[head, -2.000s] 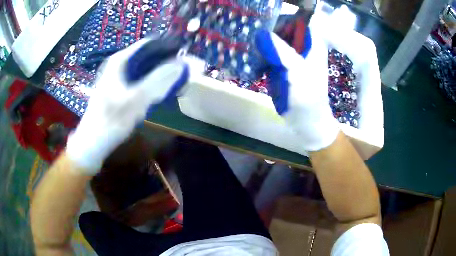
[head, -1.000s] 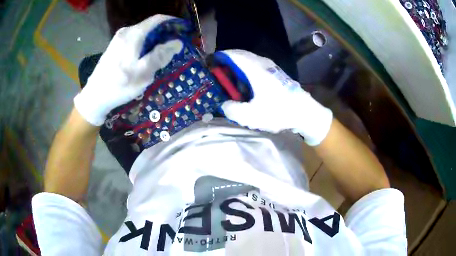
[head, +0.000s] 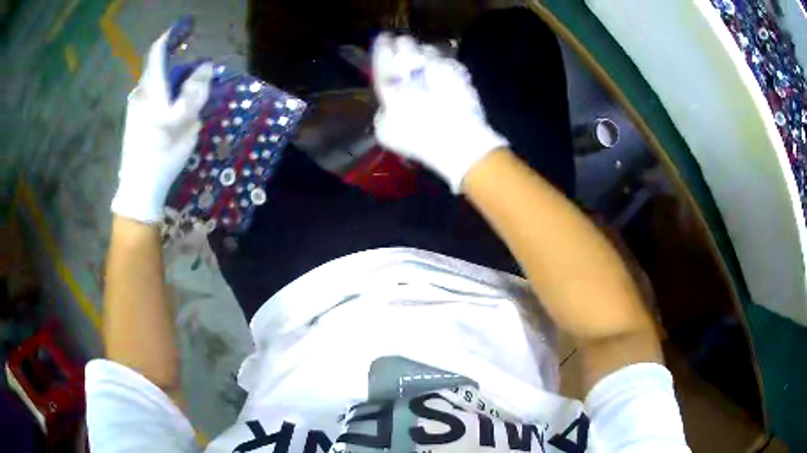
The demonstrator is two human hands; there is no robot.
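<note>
A blue PCB panel (head: 237, 146) with red wires and small white discs hangs over the lap's left side, tilted. My left hand (head: 164, 133), in a white glove with blue fingers, holds it by its left edge. My right hand (head: 425, 102), in a white glove, is raised over the lap, apart from the panel. It is blurred and its fingers are curled. A blurred dark and reddish shape shows at its fingertips; I cannot tell whether it is the tool's handle.
The white foam box (head: 708, 133) with loose boards stands on the green bench (head: 779, 354) at the right. A red plastic stool or crate (head: 44, 376) is on the floor at lower left. A red item (head: 385, 172) shows between the legs. A round metal tube end (head: 605, 133) is below the bench.
Both hands have left the bench for the lap. Since one second ago, the left hand has moved left with the panel, and the right hand has come off the panel and moved up.
</note>
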